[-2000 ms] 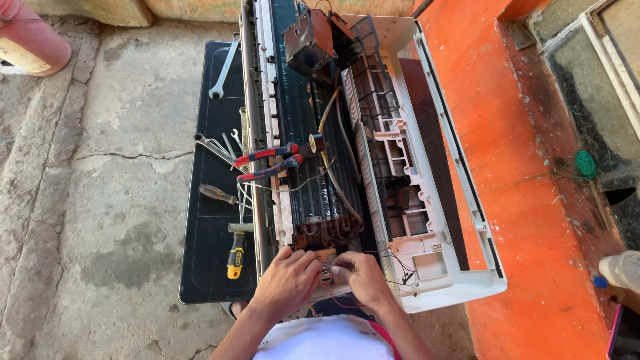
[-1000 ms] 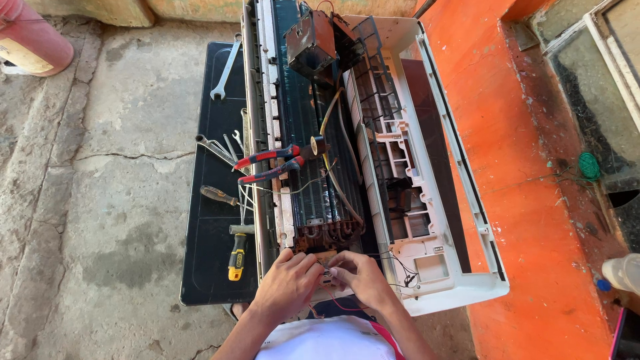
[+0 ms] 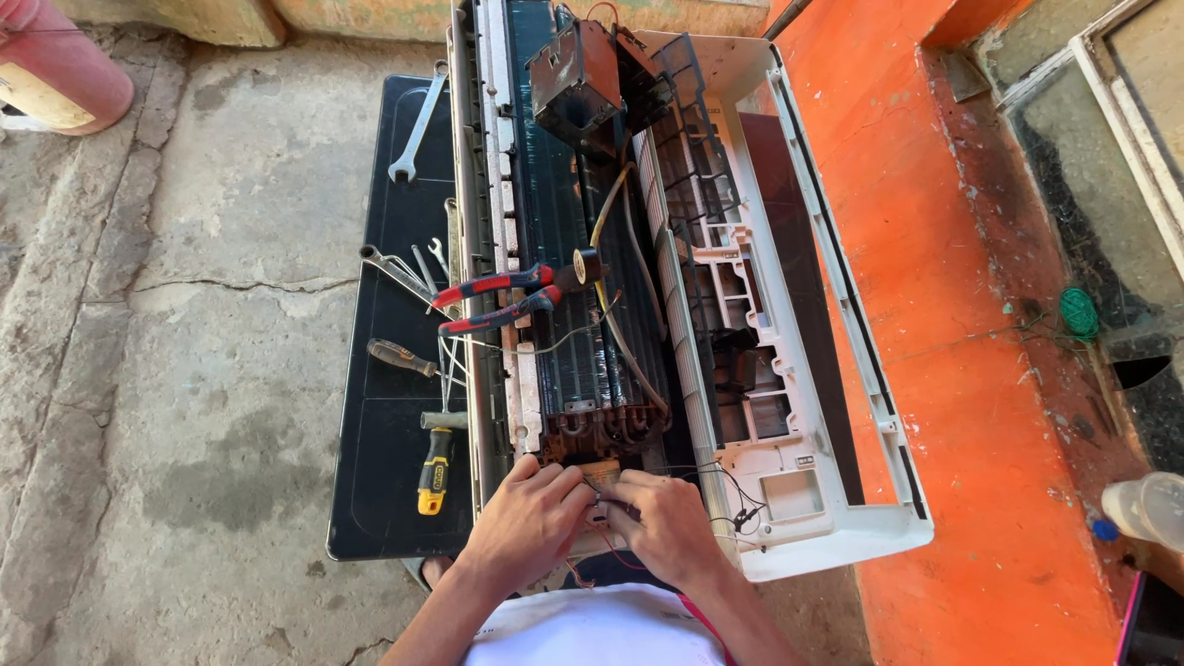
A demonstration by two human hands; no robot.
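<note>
Both my hands meet at the near end of an opened air conditioner indoor unit, just below the copper pipe bends [image 3: 606,424] of its finned coil [image 3: 578,361]. My left hand [image 3: 532,518] and my right hand [image 3: 664,523] pinch thin wires between their fingertips; the exact spot is partly hidden by the fingers. Red-and-black handled pliers [image 3: 504,301] lie across the coil, beside a roll of black tape [image 3: 586,265]. To the right of the coil lies the white plastic casing [image 3: 832,527], with thin dark wires [image 3: 740,504] running over its near corner.
A black table [image 3: 370,499] under the unit carries an open-end wrench [image 3: 421,125], several other wrenches [image 3: 398,273], a screwdriver [image 3: 402,356] and a yellow-black handled tool [image 3: 433,476]. A metal box [image 3: 578,83] sits on the coil's far end. An orange wall [image 3: 962,370] stands right, a pink bucket [image 3: 69,69] far left.
</note>
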